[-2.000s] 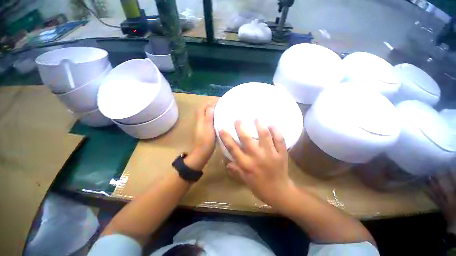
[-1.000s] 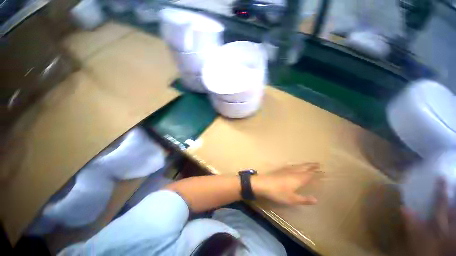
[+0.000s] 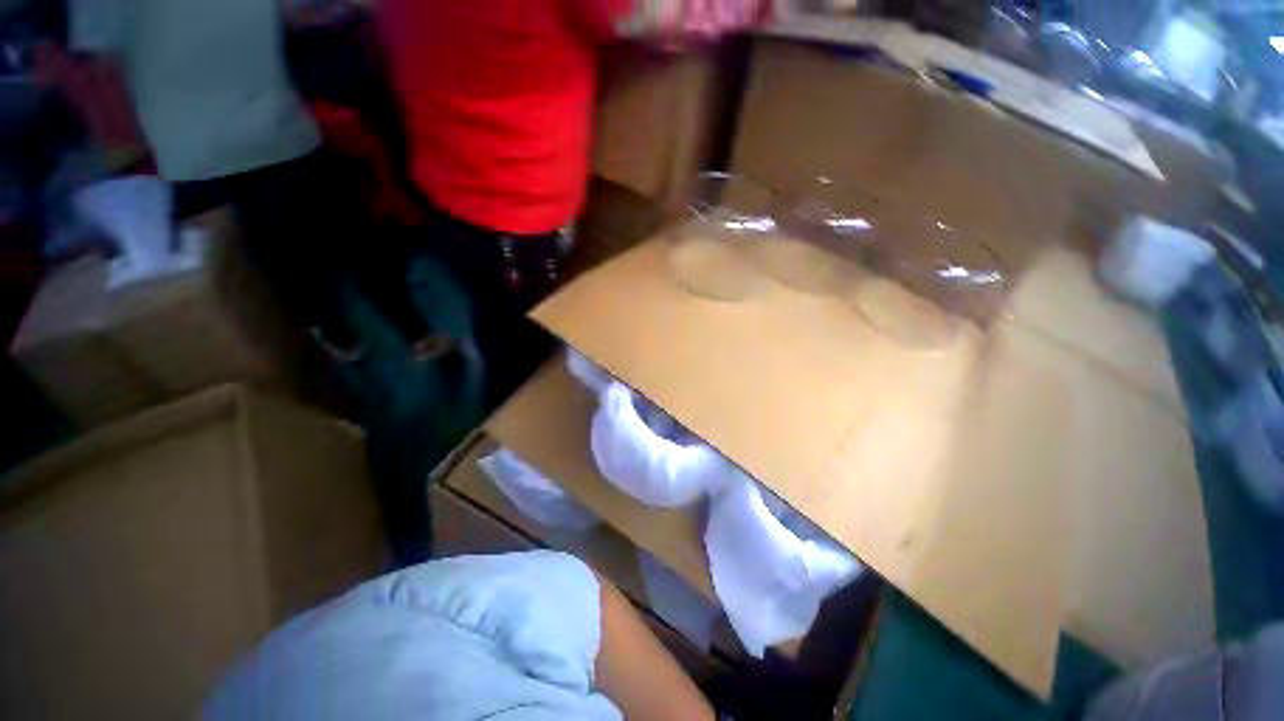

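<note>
Several clear bowls stand on a tan cardboard sheet [image 3: 831, 423] right of centre; one clear bowl [image 3: 922, 289] shows mainly by its bright rim. Wrapped white bowls [image 3: 760, 556] lie below the sheet's edge in an open carton [image 3: 472, 528]. A light blue sleeve and part of a bare forearm show at the bottom, but the hand is cut off by the lower edge. My other hand is not in view either. The picture is blurred.
A person in a red top [image 3: 493, 120] and another in a pale top [image 3: 211, 85] stand at the back left. A large open carton [image 3: 141, 549] is at the lower left, a closed one [image 3: 120, 331] behind it. Green bench surface [image 3: 929, 669] shows at the lower right.
The view has swung left, from the bench with the white bowls to the cartons and clear bowls. Both my hands have left the picture.
</note>
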